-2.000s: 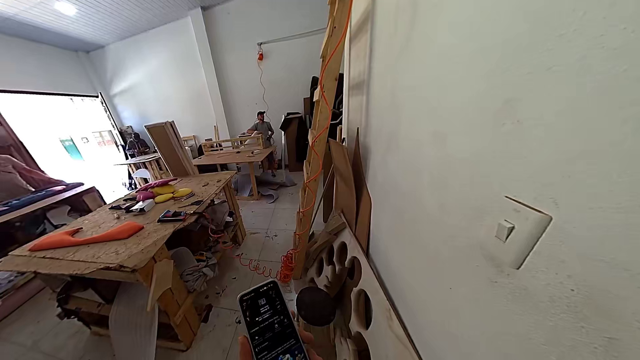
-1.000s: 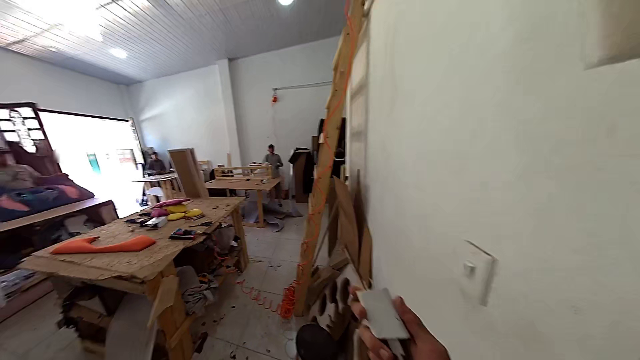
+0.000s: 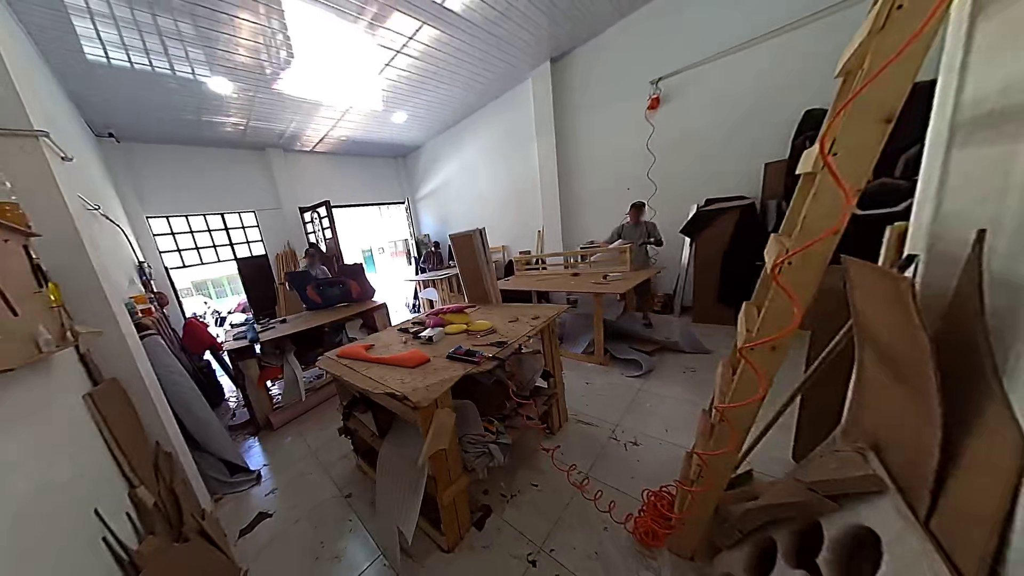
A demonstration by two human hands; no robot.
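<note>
Neither of my hands shows in the view of now. Ahead stands a wooden workbench (image 3: 408, 382) with a worn board top. On it lie an orange foam or fabric piece (image 3: 384, 355), yellow round pieces (image 3: 468, 327), a magenta piece (image 3: 450, 310), a small white object (image 3: 432, 334) and a dark box-like item (image 3: 470, 355). Rolled and crumpled material fills the space under the top. To the right, a wooden ladder (image 3: 788, 272) leans up with an orange coiled air hose (image 3: 774, 276) along it; more of the hose lies bunched at its foot.
A person (image 3: 636, 232) stands behind a farther wooden table (image 3: 580, 282); others are near the doorway. Another table (image 3: 308, 324) stands left. Cut boards (image 3: 892, 360) and a panel with round holes (image 3: 904, 536) lean at right. Scraps lie on the tiled floor.
The hand that held a phone two seconds ago, and the phone, are out of view. The view has swung left, away from the light switch on the wall.
</note>
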